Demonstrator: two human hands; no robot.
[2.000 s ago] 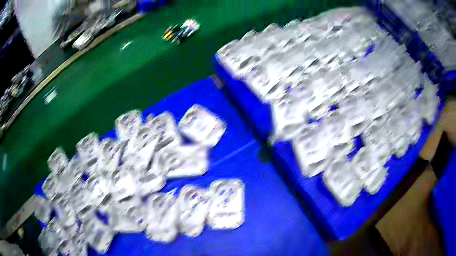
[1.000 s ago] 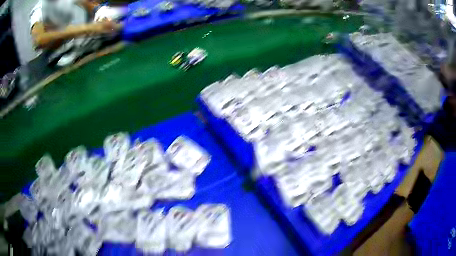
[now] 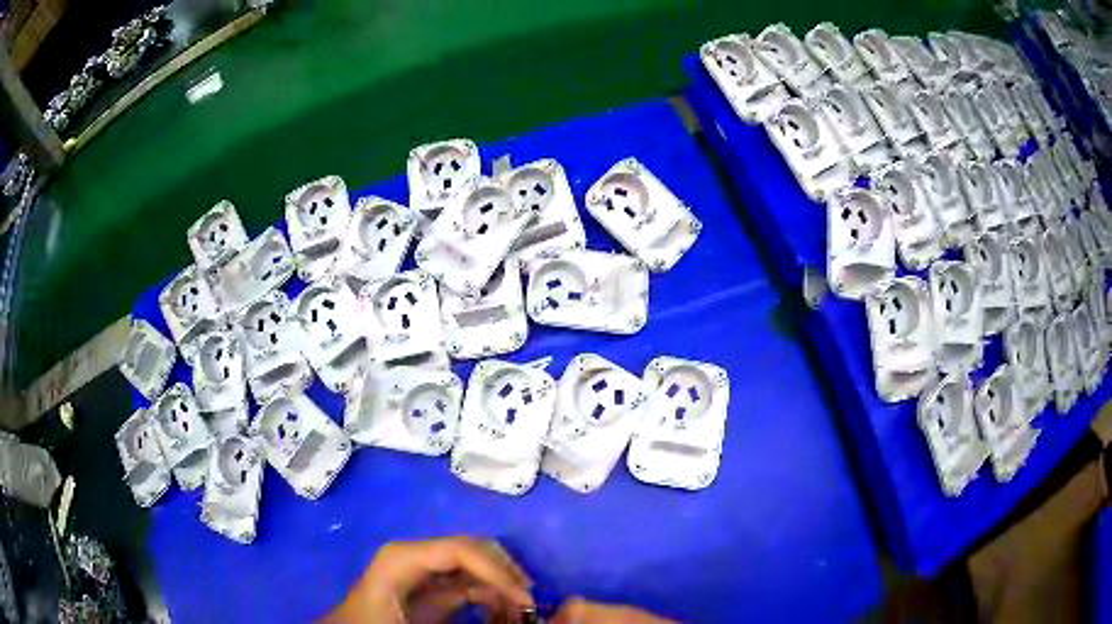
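Observation:
My left hand [image 3: 429, 583] is at the bottom edge, fingers curled, partly cut off. My right hand [image 3: 606, 613] shows only as fingers at the bottom edge, meeting the left fingertips. A small dark part [image 3: 531, 614] is between the fingertips of both hands; it is too small and cut off to name. White socket housings [image 3: 678, 423] lie loose in a cluster on the blue sheet [image 3: 780, 512] in front of my hands. Most show a round recess with dark slots. Some overlap.
A blue tray [image 3: 933, 536] at the right carries rows of white housings [image 3: 902, 335]. The green conveyor belt [image 3: 366, 85] runs behind, with a small pale piece [image 3: 205, 87] on it. Brown cardboard [image 3: 1037, 563] is beneath the tray at the lower right.
Both hands have come into view at the bottom. The view has shifted, so the housings appear farther right and the blue tray is partly out at the right. The board cluster and other person have left view.

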